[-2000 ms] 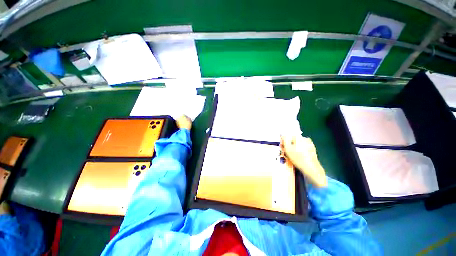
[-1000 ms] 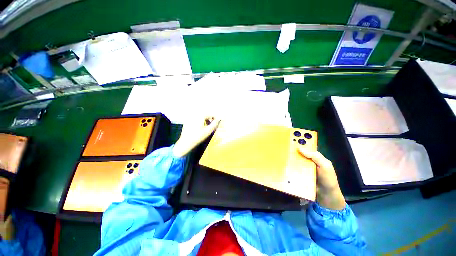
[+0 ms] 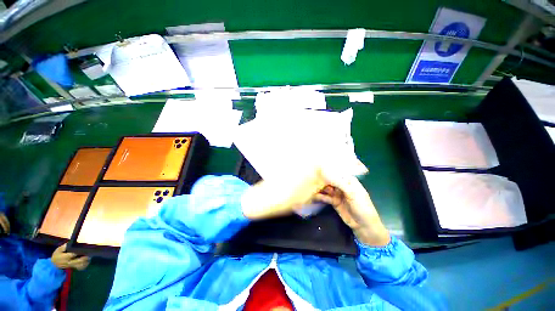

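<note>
My left hand (image 3: 286, 193) is blurred and reaches across the middle black tray (image 3: 292, 235). My right hand (image 3: 358, 209) meets it there, fingers bent. The hands overlap, and whether either grips something cannot be told. A white sheet (image 3: 295, 136) lies over the tray's far part and runs to the hands. A small white piece shows just below my fingers. The near pocket looks black where visible; no orange panel shows in this tray.
Left stands a black tray stack with orange back covers (image 3: 146, 159). Beside it, another orange-filled tray (image 3: 66, 214) has another person's hand (image 3: 70, 258) at its front edge. Right is a tray with two pinkish-white sheets (image 3: 474, 200). Papers (image 3: 195, 121) lie at the back; a sign (image 3: 447, 45) hangs above.
The orange panel between my hands is gone from view. My hands have come together over the middle tray. The far-left tray has moved right, beside the orange-filled stack.
</note>
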